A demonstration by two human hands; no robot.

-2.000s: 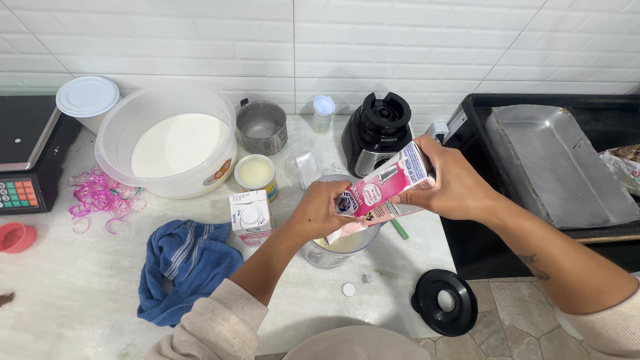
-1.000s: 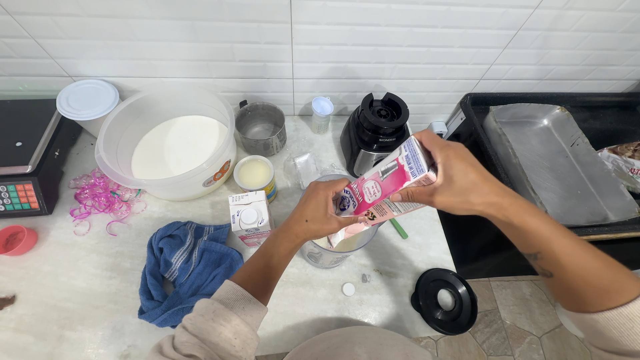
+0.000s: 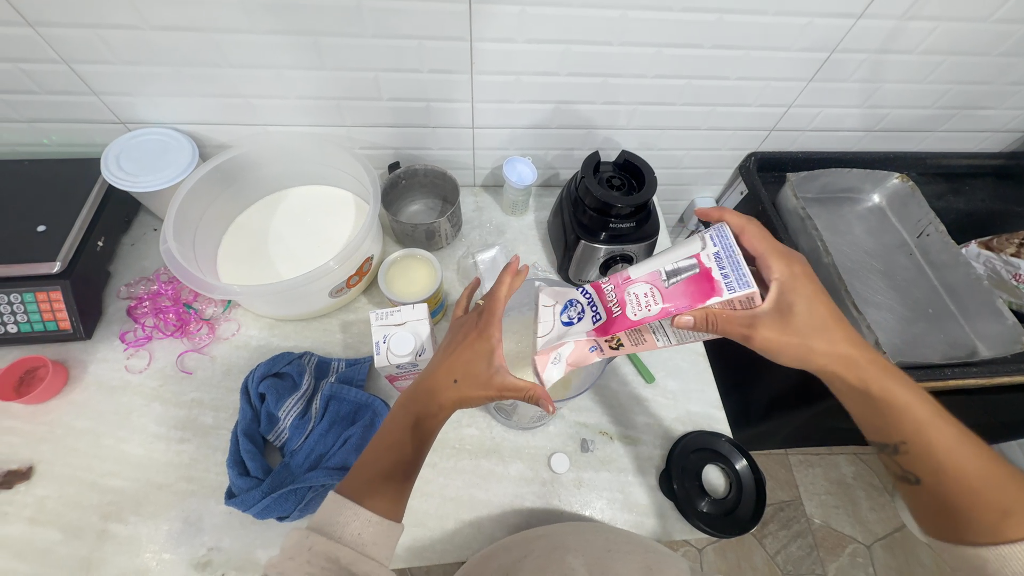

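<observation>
A pink and white Batavo milk carton (image 3: 648, 296) is tilted, its top end down over a clear blender jar (image 3: 572, 384). My right hand (image 3: 780, 300) grips the carton's bottom end. With fingers spread, my left hand (image 3: 484, 352) is beside the carton's top and over the jar's left rim, holding nothing. Pale contents show in the jar, though my hand and the carton hide much of it. A second milk carton (image 3: 402, 344) with a white cap stands left of my left hand, and an open can of pale yellow contents (image 3: 410, 277) is behind it.
Behind are a black Mondial blender base (image 3: 610, 216), a metal cup (image 3: 422, 210) and a large plastic bowl (image 3: 184, 232) of white contents. A blue towel (image 3: 308, 432) lies left. The blender lid (image 3: 712, 484) sits at the counter's edge; a metal pan (image 3: 896, 264) is at right.
My left hand has let go of the carton's top end and spread its fingers to the left of it. My right hand still holds the tilted carton.
</observation>
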